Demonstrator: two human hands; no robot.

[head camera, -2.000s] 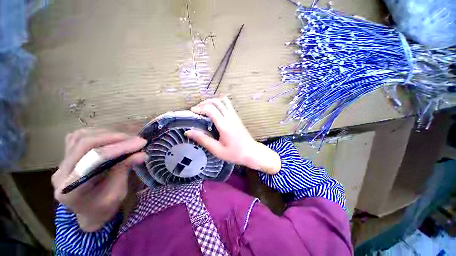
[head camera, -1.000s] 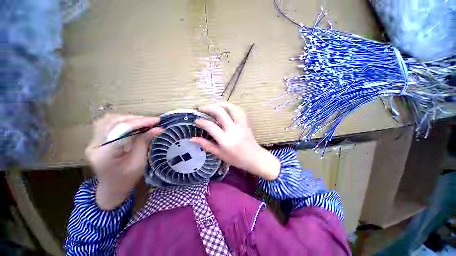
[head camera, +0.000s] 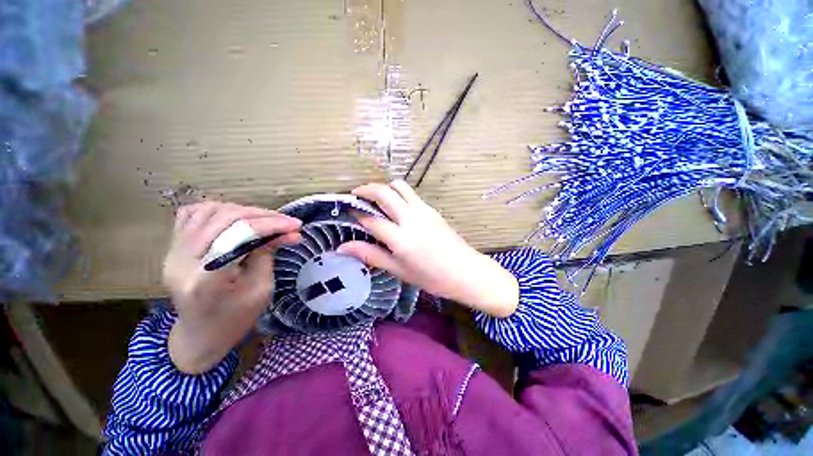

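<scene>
The round grey finned housing (head camera: 333, 283), with a pale centre disc and dark rectangular openings, rests at the bench edge against the checked apron. My left hand (head camera: 218, 280) holds black tweezers (head camera: 239, 253) like a pen, with a white band on one finger. Its fingertips are at the housing's upper left rim and the tweezer tip is hidden there. My right hand (head camera: 428, 245) grips the upper right rim, with fingers over the rim and the thumb across the fins. I cannot tell whether a wire is held.
Second tweezers (head camera: 443, 129) lie on the cardboard-covered bench (head camera: 232, 89) above my right hand. A tied blue-and-white wire bundle (head camera: 651, 134) lies at right, before a clear bag (head camera: 771, 53). Crumpled plastic (head camera: 40, 178) is at left. A carton (head camera: 686, 312) stands below the bench at right.
The housing first turned slightly, shifting its dark openings, and moved a little to the right. My left hand has moved right and stays close to the rim with the tweezers. My right hand still grips the rim.
</scene>
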